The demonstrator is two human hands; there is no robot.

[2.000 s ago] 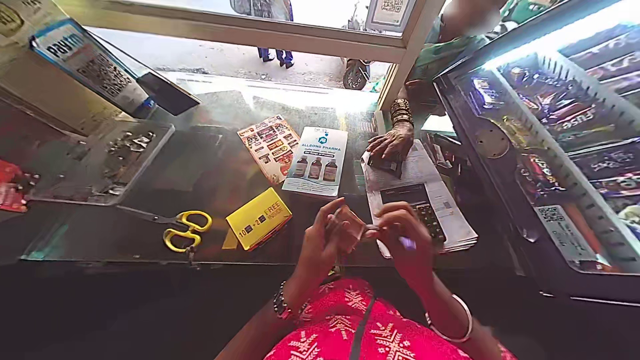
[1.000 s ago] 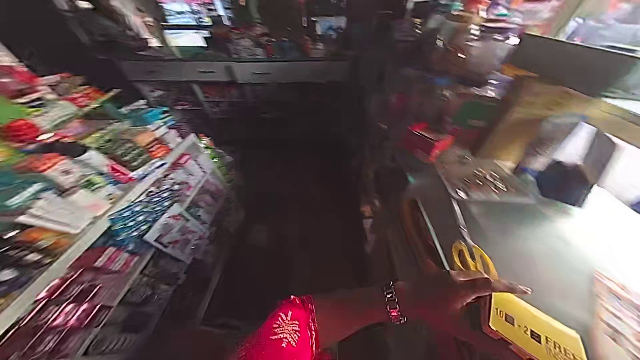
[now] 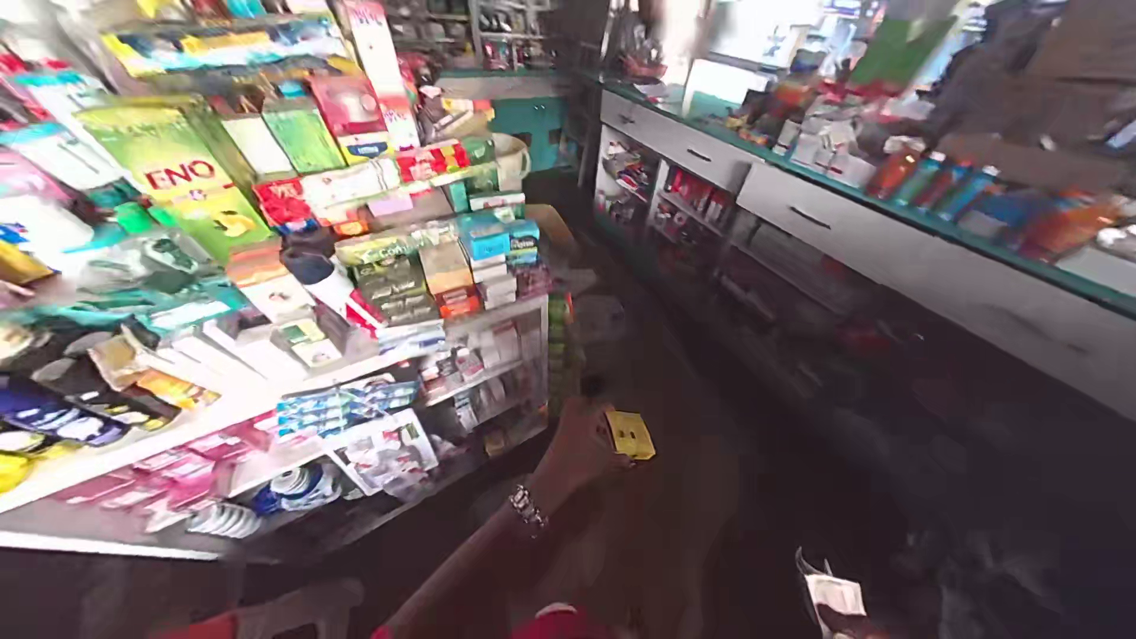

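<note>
In the head view, my left hand (image 3: 581, 441), with a metal bracelet at the wrist, reaches forward over the dark floor and grips a small yellow cardboard box (image 3: 633, 436). The box points to the right of the fingers, and part of it is hidden by them. At the bottom right edge, what shows of my right hand (image 3: 848, 624) is dark and mostly cut off by the frame. Its fingers are against a small whitish packet or folded paper (image 3: 834, 593), too blurred to name more exactly.
To the left stands a white display counter (image 3: 266, 390) loaded with boxes and packets, its shelves full below. Along the right runs a green-topped counter (image 3: 923, 226) with drawers, bottles and boxes. A dark floor aisle (image 3: 674, 373) lies between them.
My left hand, over the yellow box on the counter one second ago, now holds it above the aisle. The scissors and that counter are out of view. The view has swung strongly.
</note>
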